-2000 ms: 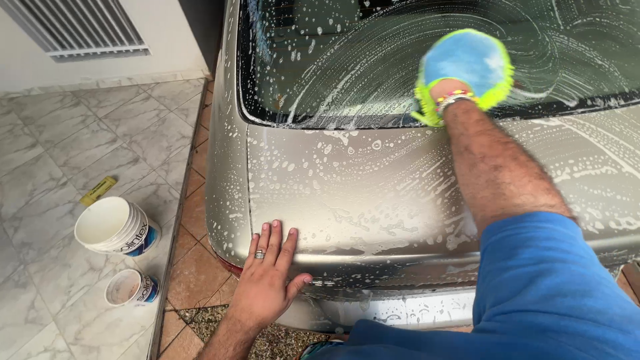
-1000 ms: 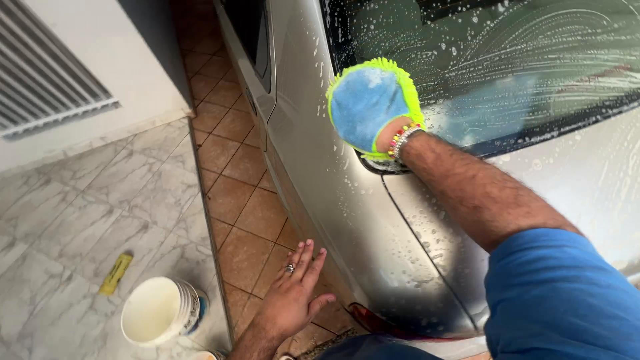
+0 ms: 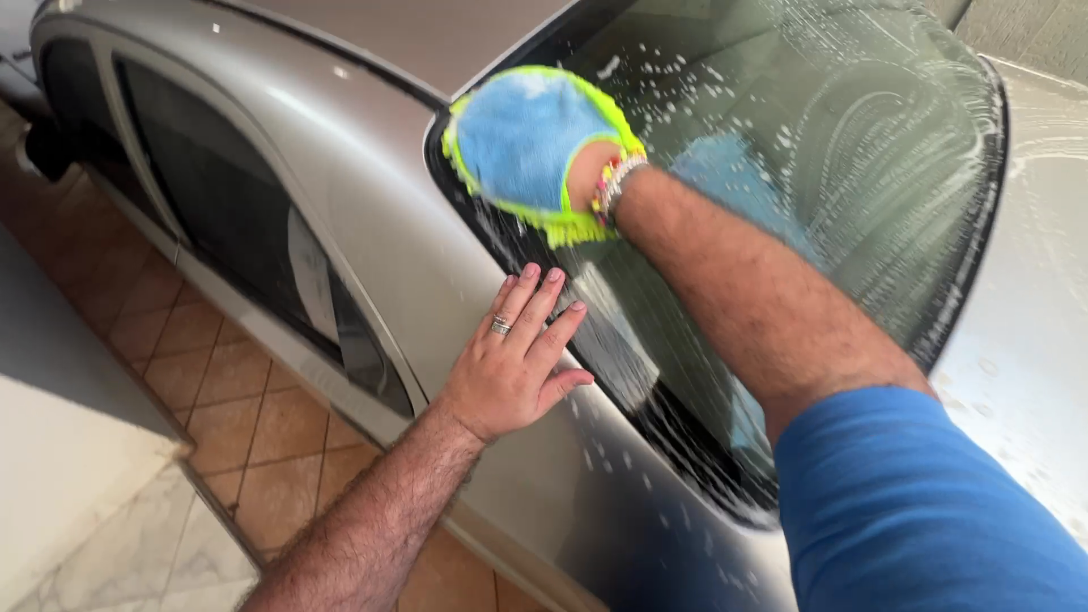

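Observation:
My right hand [image 3: 537,144] is inside a blue wash mitt [image 3: 527,127] with a bright green fringe, only the base of the hand showing; its fingers are hidden. The mitt lies against the upper corner of the car's rear window [image 3: 850,170], whose glass bears soap streaks and foam spots. My left hand [image 3: 514,361], with rings on one finger, lies spread at the edge between the silver rear pillar and the glass, just below the mitt. It holds nothing. Beaded bracelets circle my right wrist.
The silver roof [image 3: 399,34] rises beyond the window, and dark side windows [image 3: 212,187] run along the car's left side. Terracotta floor tiles [image 3: 280,425] lie between the car and a white wall [image 3: 68,476]. Soapy bodywork [image 3: 1020,289] of the boot is at the right.
The mitt has gone from the window's lower corner to its upper corner. My left hand, over the floor tiles a second ago, is now at the window edge. The view has shifted toward the car's side.

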